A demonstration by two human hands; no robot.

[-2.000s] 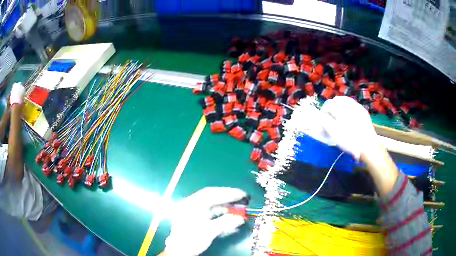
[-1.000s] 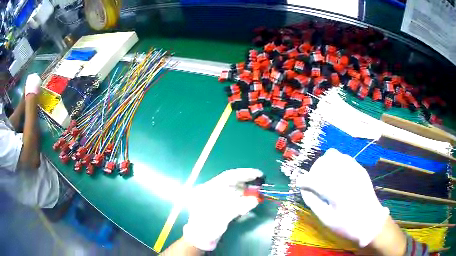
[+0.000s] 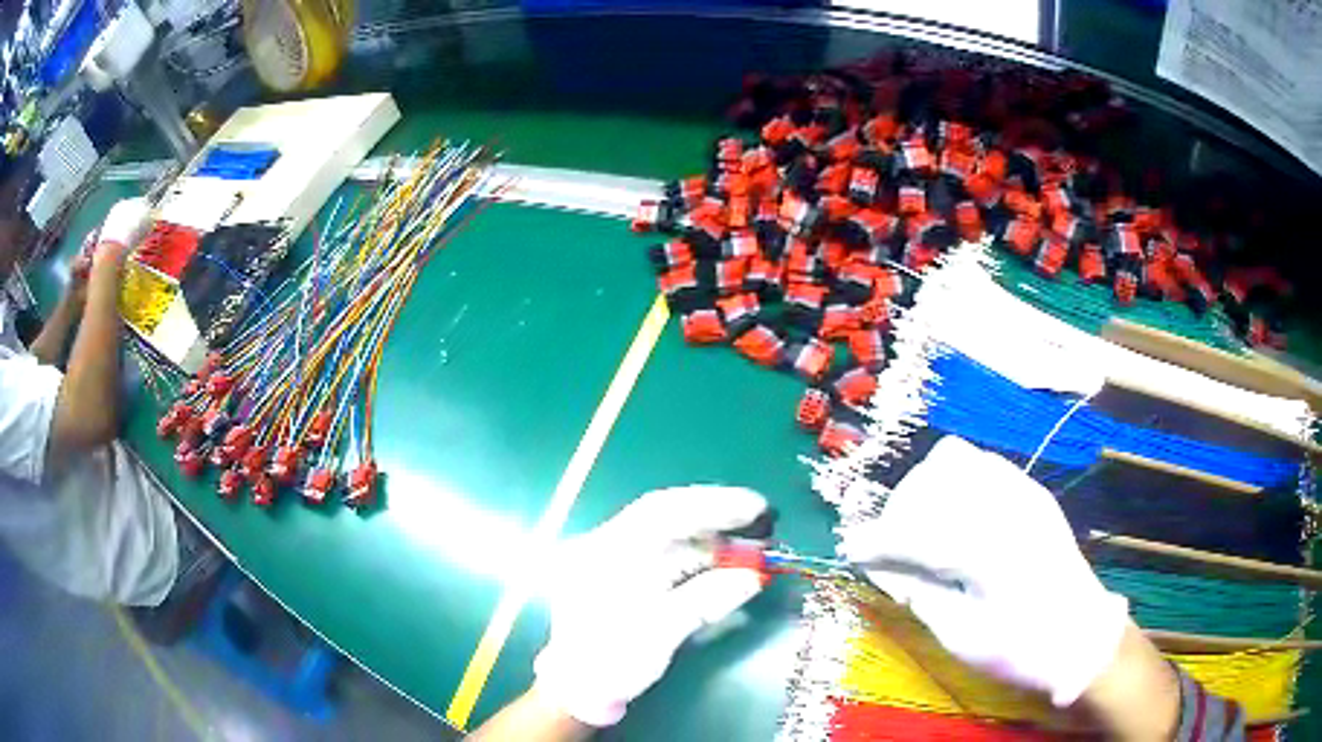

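My left hand (image 3: 645,602), in a white glove, holds a red and black connector housing (image 3: 742,558) between thumb and fingers at lower centre. A few thin wires (image 3: 797,561) run from the housing's right side toward my right hand. My right hand (image 3: 986,565), also gloved, is closed on the wires just right of the housing, above the black and green wire bundles. A white wire (image 3: 1063,426) curves up behind my right hand. The fingertips and the wire ends between them are too blurred to tell apart.
Loose red and black connectors (image 3: 870,218) are heaped at upper right. White (image 3: 1044,341), blue (image 3: 1015,413), yellow (image 3: 906,674) and red wires (image 3: 899,725) lie at right, with tan dividers (image 3: 1218,370). Finished pigtails (image 3: 326,341) fan out at left, near the neighbour's tray (image 3: 312,152) and a person's arm (image 3: 94,348).
The view has shifted. My right hand has come down from the white and blue wires to beside the housing in my left hand. The neighbour's hand has moved slightly right over their tray.
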